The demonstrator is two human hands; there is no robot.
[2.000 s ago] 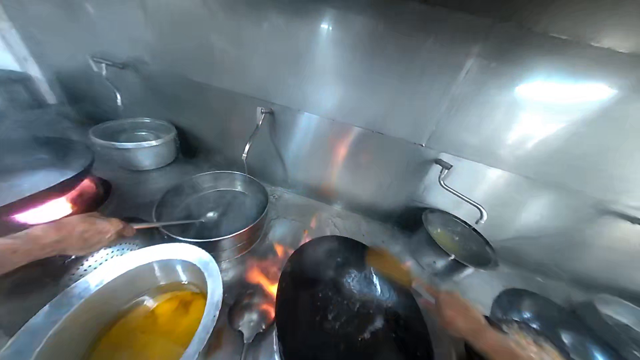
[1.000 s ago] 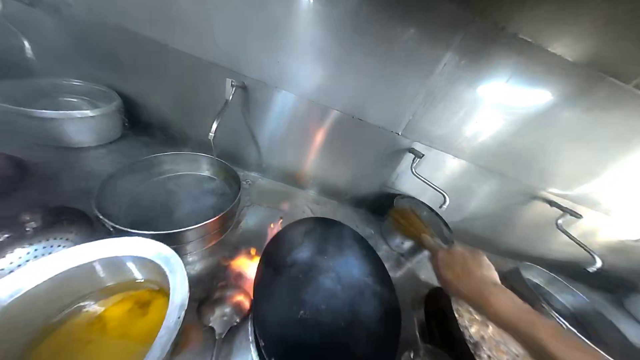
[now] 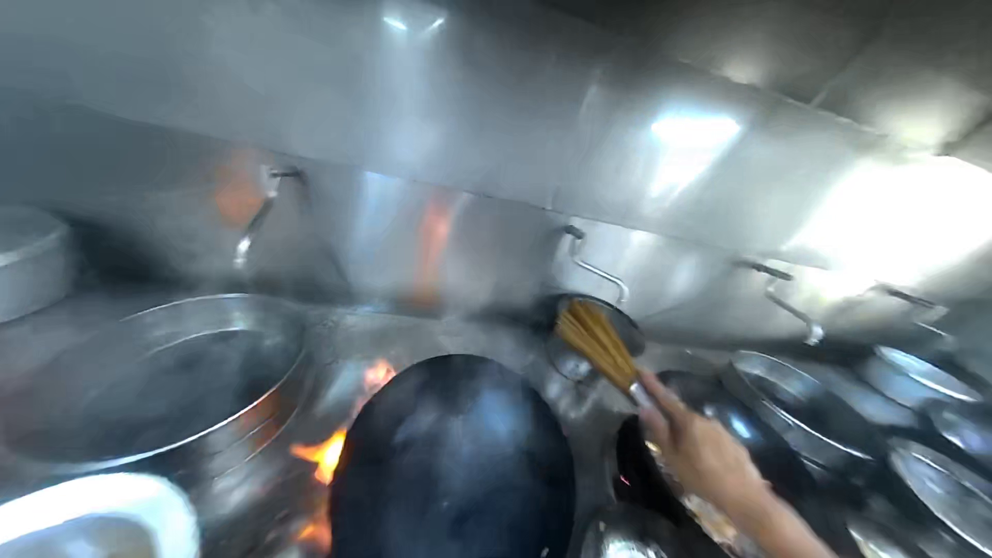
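Note:
My right hand point(image 3: 701, 457) is closed around the handle of a bamboo wok brush point(image 3: 595, 341), whose bristles point up and left over a dark round pan point(image 3: 626, 325) by the back wall. Left of the hand, a black wok point(image 3: 457, 457) is tilted with its dark surface facing me, a faint haze on it. Flames point(image 3: 329, 456) rise at the wok's left edge. My left hand is out of the frame.
A wide steaming metal pot point(image 3: 225, 434) stands left, with an oval metal basin point(image 3: 167, 504) in front. Another pot point(image 3: 31, 267) is farther left. Swivel faucets point(image 3: 601, 271) line the steel wall. Several pots and pans point(image 3: 806, 411) crowd the right.
The brush has gone from the black wok to the dark pan by the wall. My left hand, earlier holding a ladle or spoon handle, has left view. The view has swung right.

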